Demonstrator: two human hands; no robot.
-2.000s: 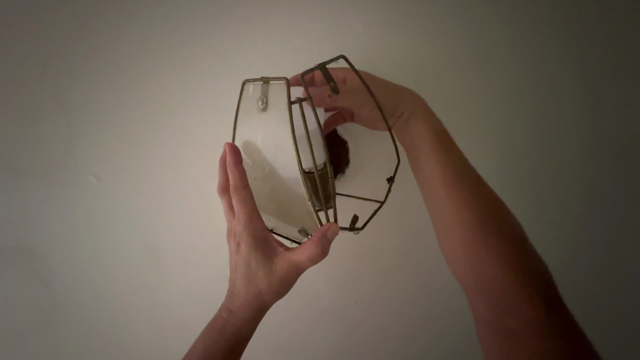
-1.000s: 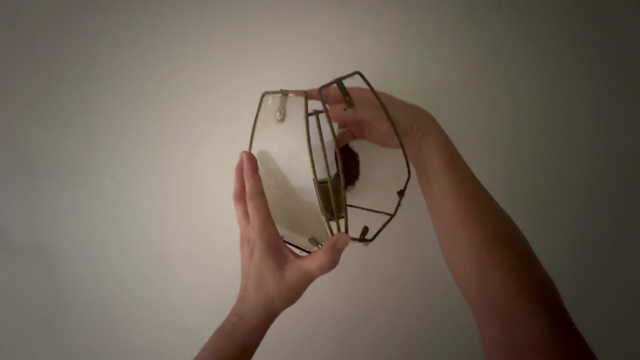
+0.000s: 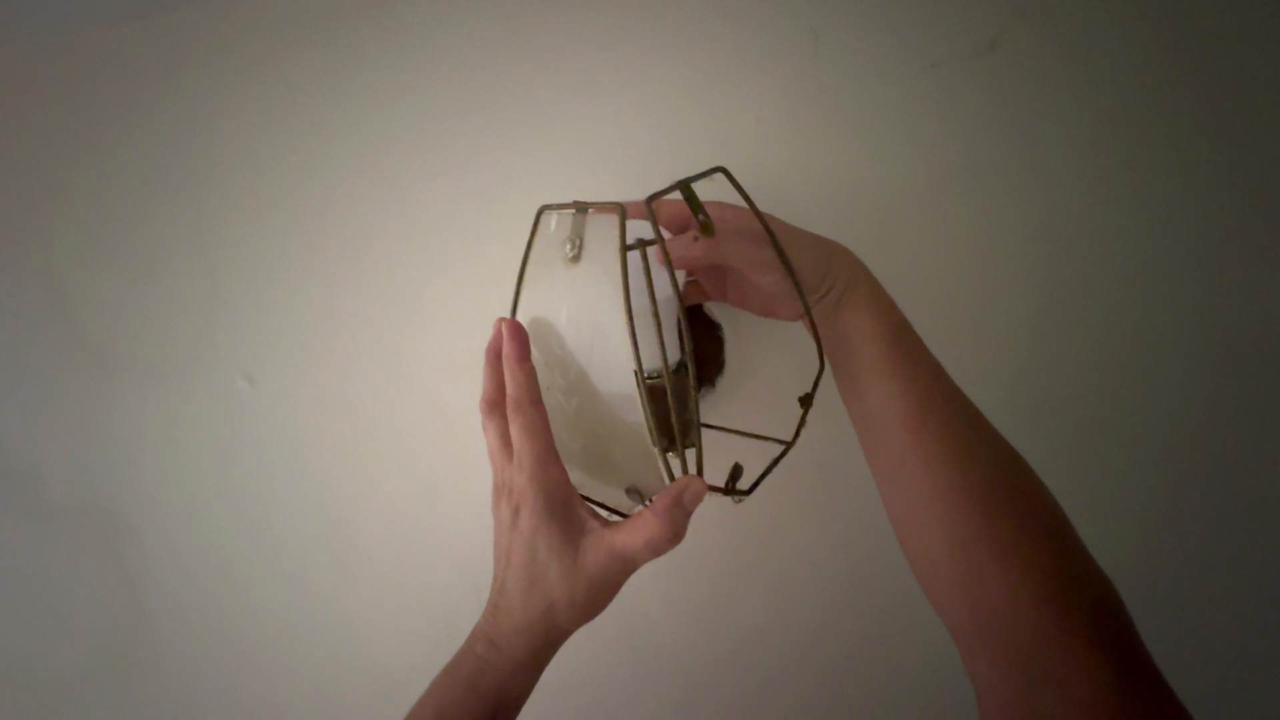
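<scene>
A lamp shade's brass-coloured wire frame (image 3: pixel 632 320) is in front of a pale surface, with a translucent white panel (image 3: pixel 580 350) filling its left side. Its right section (image 3: pixel 800 290) shows bare wire without a panel. Inside sits a white bulb (image 3: pixel 655 310) above a dark metal socket (image 3: pixel 670 410). My left hand (image 3: pixel 560 520) holds the frame from below left, thumb on the bottom wires and fingers along the left edge. My right hand (image 3: pixel 740 260) reaches behind the frame's right section, its fingers near the bulb's top; their exact contact is hidden.
A plain pale wall or ceiling (image 3: pixel 250 250) fills the background. A dark, ragged-edged hole or patch (image 3: pixel 707 348) shows in it just right of the bulb, behind the frame. Small metal clips (image 3: pixel 696 208) stick out from the wire.
</scene>
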